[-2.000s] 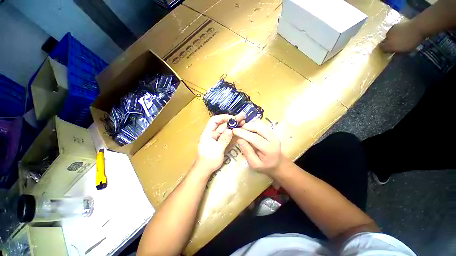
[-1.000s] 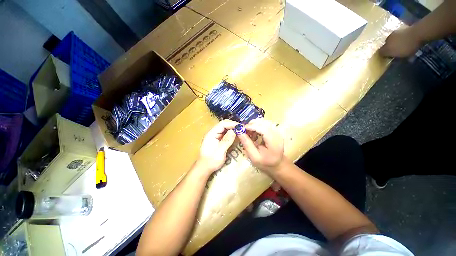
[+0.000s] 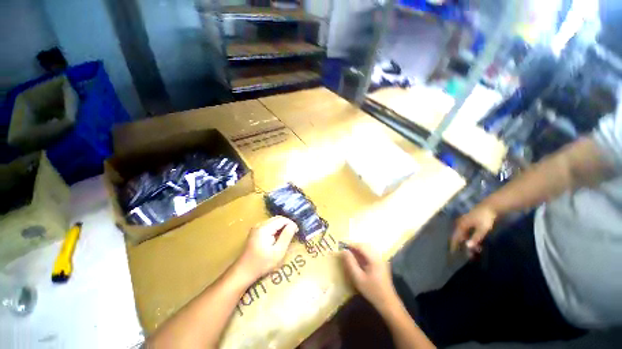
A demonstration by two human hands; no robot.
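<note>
My left hand [image 3: 268,244] is at the near left end of a row of dark wired parts [image 3: 294,206], fingertips close together; blur hides whether they hold anything. My right hand [image 3: 368,270] is to the right of the row, with a small dark thing, seemingly a wired part [image 3: 344,247], at its fingertips. The row lies on the cardboard bench cover [image 3: 191,279], pale edges up. An open carton [image 3: 204,217] at the left holds many jumbled, shiny dark parts.
A white box [image 3: 382,165] stands beyond the row. A yellow cutter [image 3: 67,252] lies on the white surface [image 3: 85,300] at left. A blue crate [image 3: 99,109] is behind. Another person [image 3: 586,225] stands at right; shelving [image 3: 269,51] is behind the bench.
The view has tilted up, showing shelves and the other person's body. My hands have moved apart, the left beside the row and the right away from it. The other person's hand has left the cardboard edge.
</note>
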